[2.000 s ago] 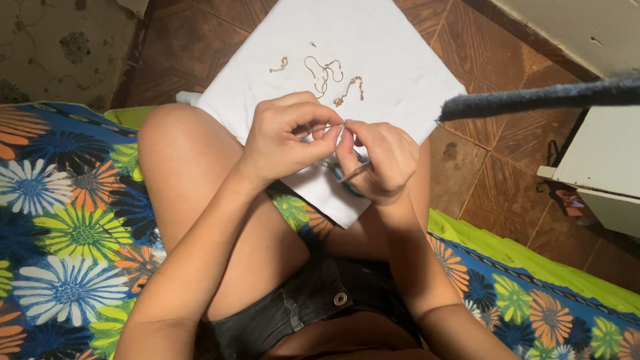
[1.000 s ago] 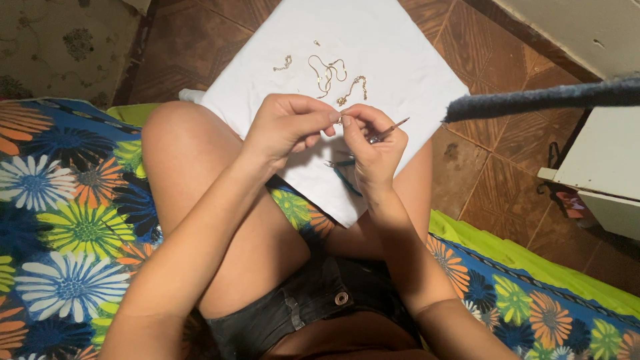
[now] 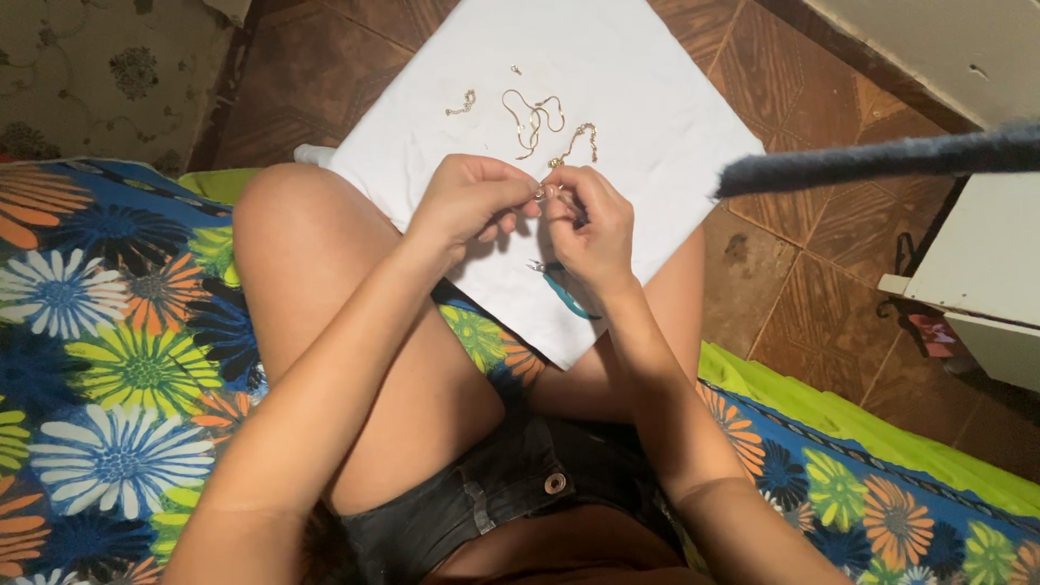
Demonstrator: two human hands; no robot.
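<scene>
My left hand (image 3: 483, 199) and my right hand (image 3: 591, 223) meet over a white cloth surface (image 3: 650, 106), pinching a small metal ring-like piece (image 3: 539, 193) between their fingertips. Just beyond the right fingers lies a gold-coloured chain with chunky links (image 3: 591, 132). Farther off are a thin flat gold-coloured chain (image 3: 535, 122), a short chain piece (image 3: 463, 104) and a tiny metal finding (image 3: 516, 70). Pliers with teal handles (image 3: 569, 294) rest below my right hand, which partly covers them. Whether the right palm also holds a tool is unclear.
The white surface sits across my legs. Flower-patterned fabric (image 3: 122, 455) spreads at both sides. A dark fuzzy bar (image 3: 877, 162) juts in from the right, above the brown tiled floor (image 3: 837, 309). White furniture (image 3: 987, 252) stands at the far right.
The slim pointed tool seen projecting from my right hand one second ago no longer shows there. My right hand has turned, while both hands' fingertips remain together.
</scene>
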